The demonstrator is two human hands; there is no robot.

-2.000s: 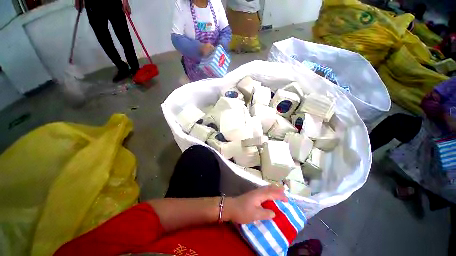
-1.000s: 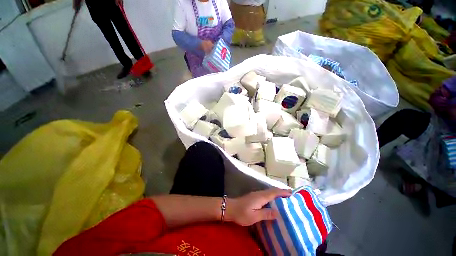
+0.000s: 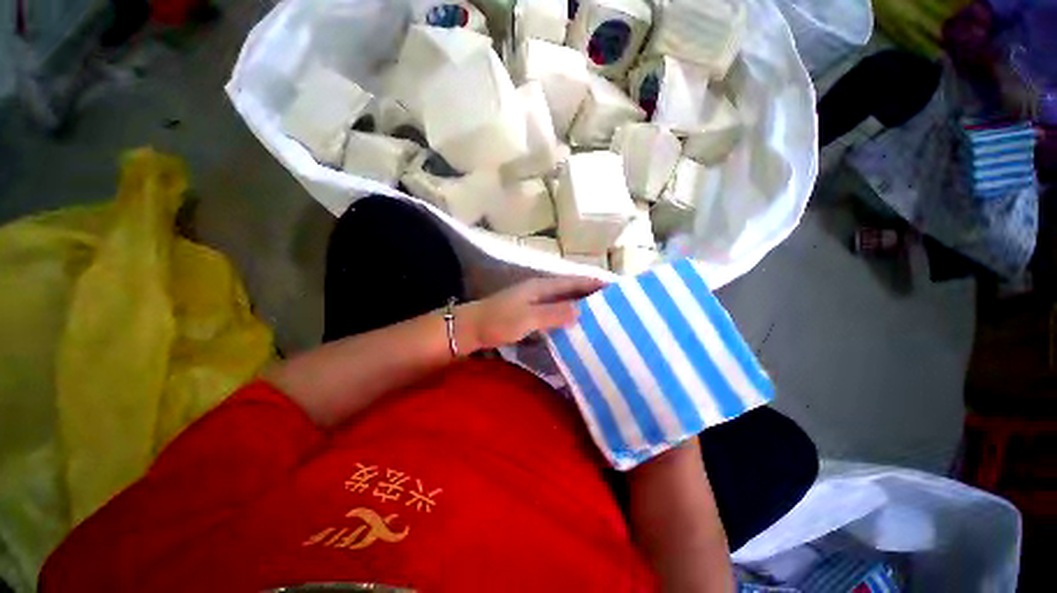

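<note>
A light blue and white striped turned cover [image 3: 661, 359] is held over my lap, at the near rim of the central woven sack. My left hand [image 3: 533, 310], with a bracelet at the wrist, grips the cover's left edge. My right forearm reaches up to the cover's lower edge; the right hand is hidden behind or inside it, so its grip does not show. The white central woven sack [image 3: 290, 156] holds cream unturned covers [image 3: 593, 199], several with round openings showing dark blue or red.
The finished-goods sack [image 3: 945, 510] with striped pieces is at lower right. A yellow sack [image 3: 116, 336] lies at left. A neighbour's striped piece [image 3: 999, 160] shows at right, beside dark-clothed legs. Part of another white sack [image 3: 837, 35] is at top right.
The view has tilted down, bringing in my right forearm and the lower-right sack. The cover has turned from its red-banded side to a plain blue-and-white striped face. My left hand still holds it.
</note>
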